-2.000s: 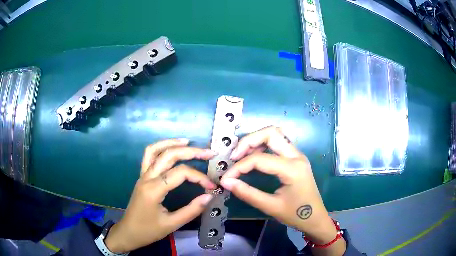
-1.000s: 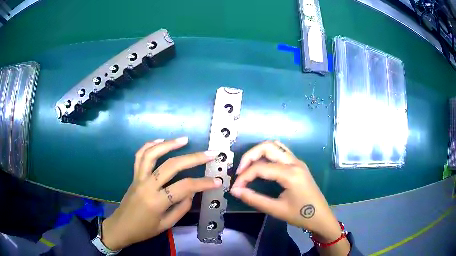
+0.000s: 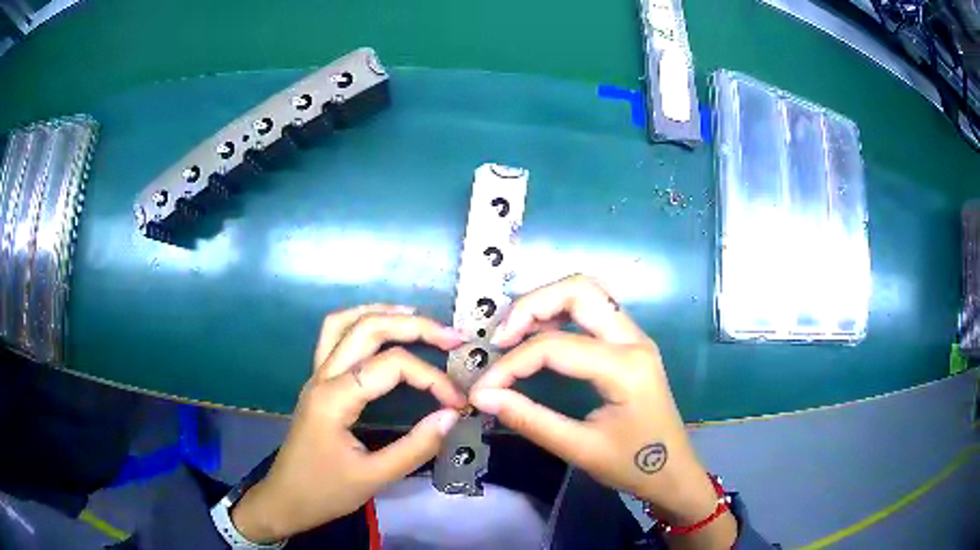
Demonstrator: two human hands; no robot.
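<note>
The perforated strip (image 3: pixel 496 231) lies upright in front of me, its near end past the green surface's front edge. A row of dark round holes runs along it. My left hand (image 3: pixel 371 419) and my right hand (image 3: pixel 591 392) meet over its lower part. Thumb and forefinger of each are pinched close together above the second hole from the near end, which they hide. A tiny orange-brown speck shows between the fingertips; I cannot tell which hand holds it. The stacked strips (image 3: pixel 263 138) lie diagonally at the upper left.
A clear blister tray (image 3: pixel 790 204) lies at right, another (image 3: pixel 43 236) at the left edge. A long labelled bar (image 3: pixel 673 86) with blue tape (image 3: pixel 621 95) beside it is at the upper right. Loose small parts (image 3: pixel 674 198) are scattered below the bar.
My left fingers have left the strip's middle holes and come together with my right fingertips nearer its near end. The strip and the bench items appear higher in the view.
</note>
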